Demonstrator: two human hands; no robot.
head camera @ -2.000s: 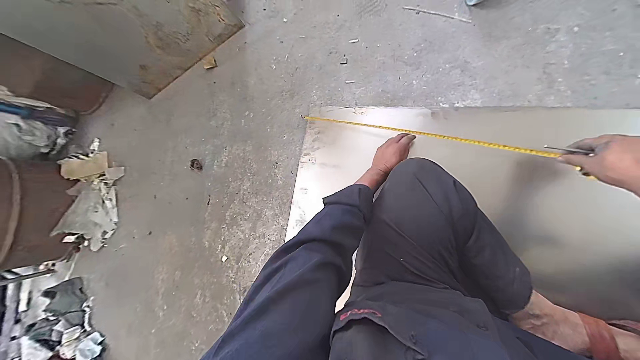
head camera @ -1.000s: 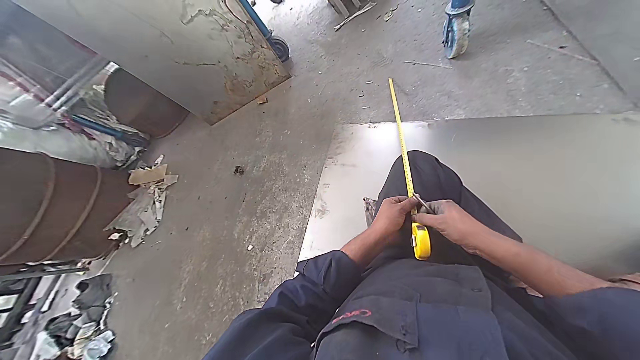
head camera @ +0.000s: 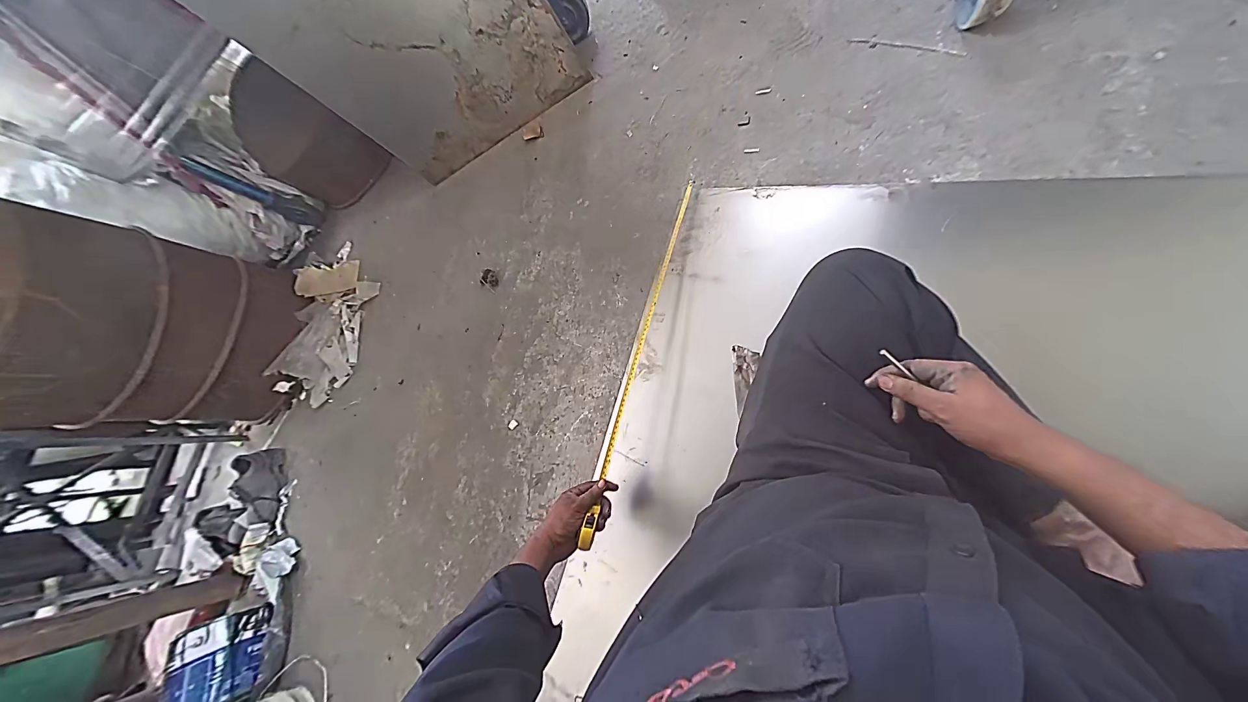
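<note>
My left hand (head camera: 573,515) grips the yellow case of a tape measure (head camera: 588,529) near the left edge of a large flat metal sheet (head camera: 1092,292). The yellow tape blade (head camera: 643,336) runs from it up along that edge, its far end at the sheet's upper left corner. My right hand (head camera: 931,388) is above my bent knee, on the right, and holds a thin, pale, pencil-like metal tool (head camera: 896,365) between thumb and fingers. My dark trouser legs cover the middle of the sheet.
Rusty steel drums (head camera: 117,322) lie at the left, with torn paper scraps (head camera: 331,331) beside them. A stained metal panel (head camera: 409,68) stands at the top left. A heap of metal frames and rags (head camera: 258,487) is at the lower left. Part of a blue caster wheel (head camera: 978,12) shows at the top right.
The tape lay along the sheet's far edge, then stretched forward from both hands at the knee; it now follows the left edge. My left hand has moved left with the case, apart from my right.
</note>
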